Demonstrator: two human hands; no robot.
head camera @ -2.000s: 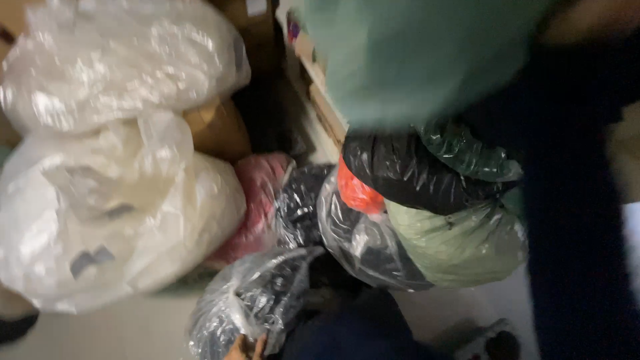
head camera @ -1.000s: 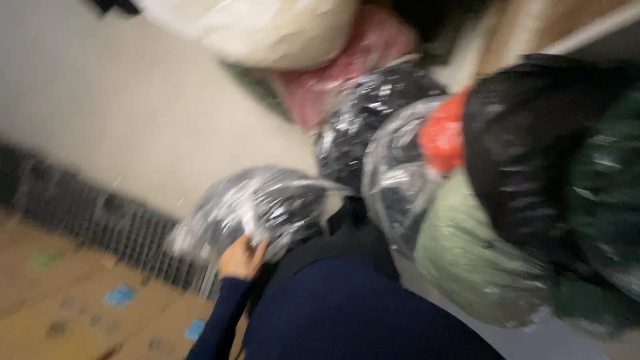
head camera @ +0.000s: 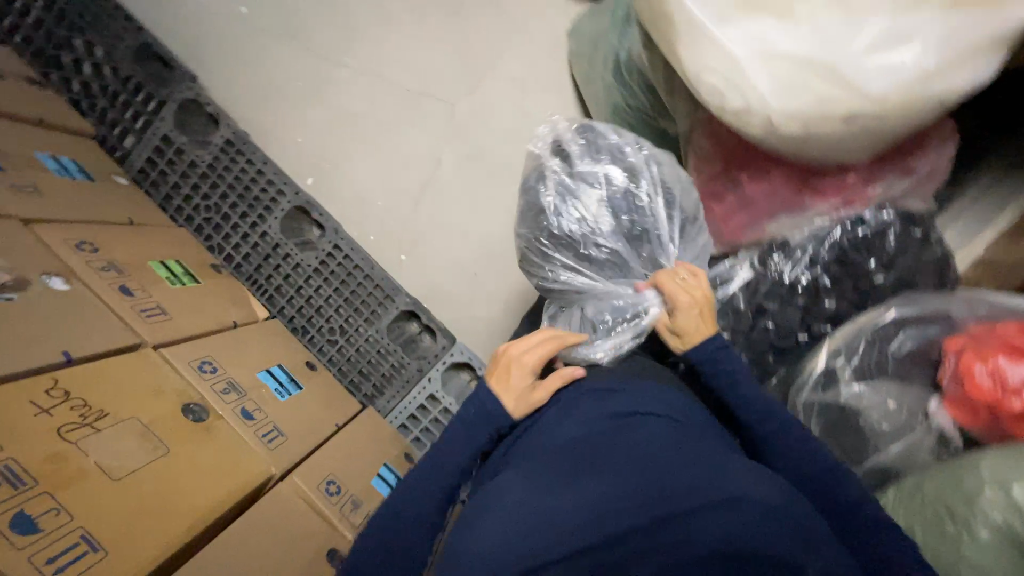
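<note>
A clear plastic bag with dark contents (head camera: pixel 600 200) stands before my body, its upper plastic gathered near me. My right hand (head camera: pixel 684 308) grips the twisted neck of the bag, fingers closed around the plastic. At the near left edge of the bag is my left hand (head camera: pixel 532 368), its fingertips on the loose plastic and its thumb apart from the fingers. Whether it pinches any plastic cannot be told. The bottom of the bag is hidden.
Stacked cardboard boxes (head camera: pixel 216 312) and black plastic pallets (head camera: pixel 264 208) line the left. At right lie a large white bag (head camera: pixel 840 72), a pink bag (head camera: pixel 824 176), a bag with black contents (head camera: pixel 856 264), a clear bag holding something red (head camera: pixel 988 380) and a pale green bag (head camera: pixel 968 504).
The view has swung left toward the boxes. Both hands are now at the clear bag; one second ago only one hand showed on it.
</note>
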